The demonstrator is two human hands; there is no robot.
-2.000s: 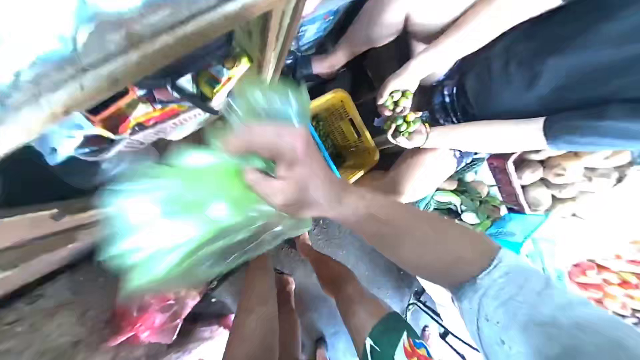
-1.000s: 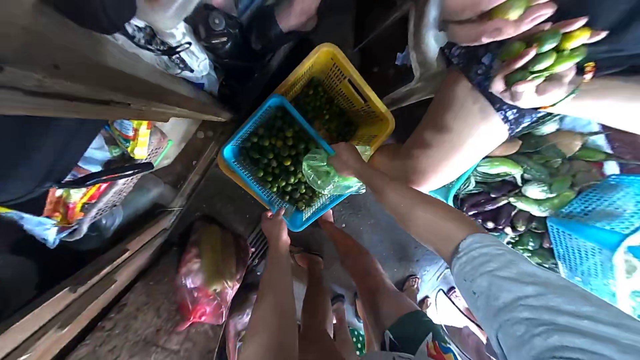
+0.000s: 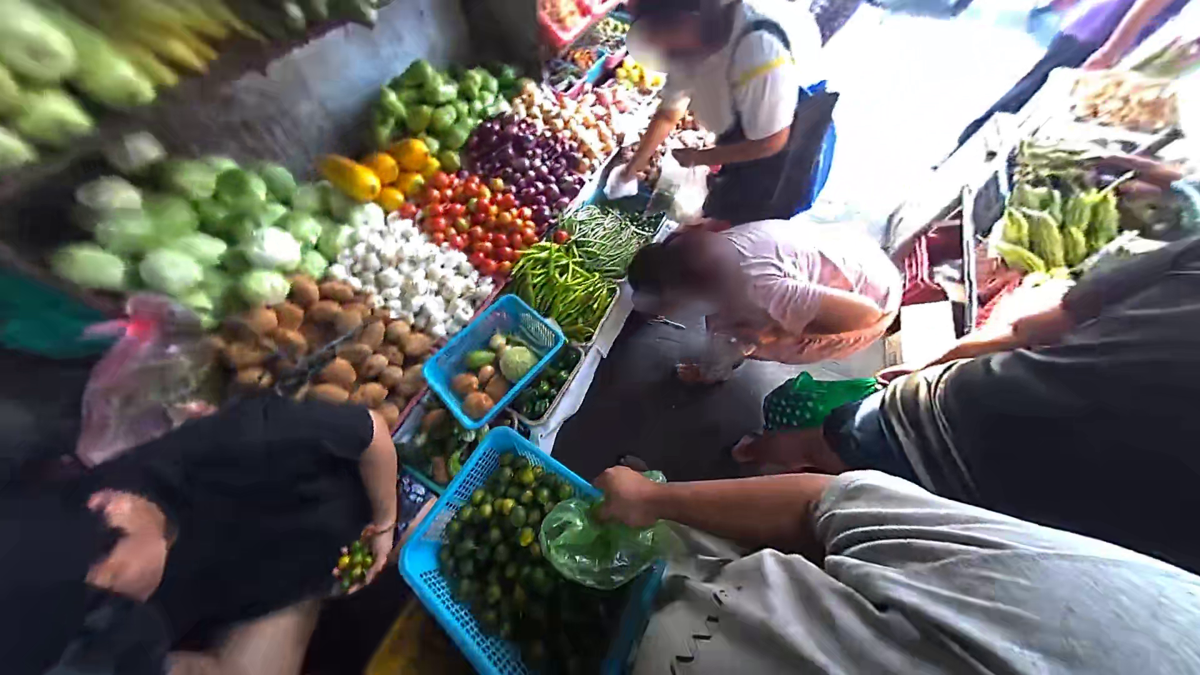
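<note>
My right hand [image 3: 630,497], at the end of a grey-sleeved arm, is closed on a thin green plastic bag [image 3: 600,544]. The bag hangs over the right side of a blue plastic basket [image 3: 420,553] with many small green citrus fruits [image 3: 511,534] inside. My knuckles are beside the basket's upper right rim; whether they touch it I cannot tell. What the bag contains, if anything, is unclear. My left hand is out of view. A person in black at the left has a few small green and yellow fruits [image 3: 354,564] in one hand.
A smaller blue basket [image 3: 445,375] of mixed produce stands beyond. Behind it are potatoes [image 3: 337,373], garlic [image 3: 412,272], tomatoes [image 3: 478,225], cabbages [image 3: 173,272] and green chillies [image 3: 562,291]. One person crouches in a pale pink shirt [image 3: 806,281]; others stand nearby.
The view has swung widely toward the produce stall. One second ago my left hand was at the blue basket's edge; now it is out of view. My right hand still holds the green bag.
</note>
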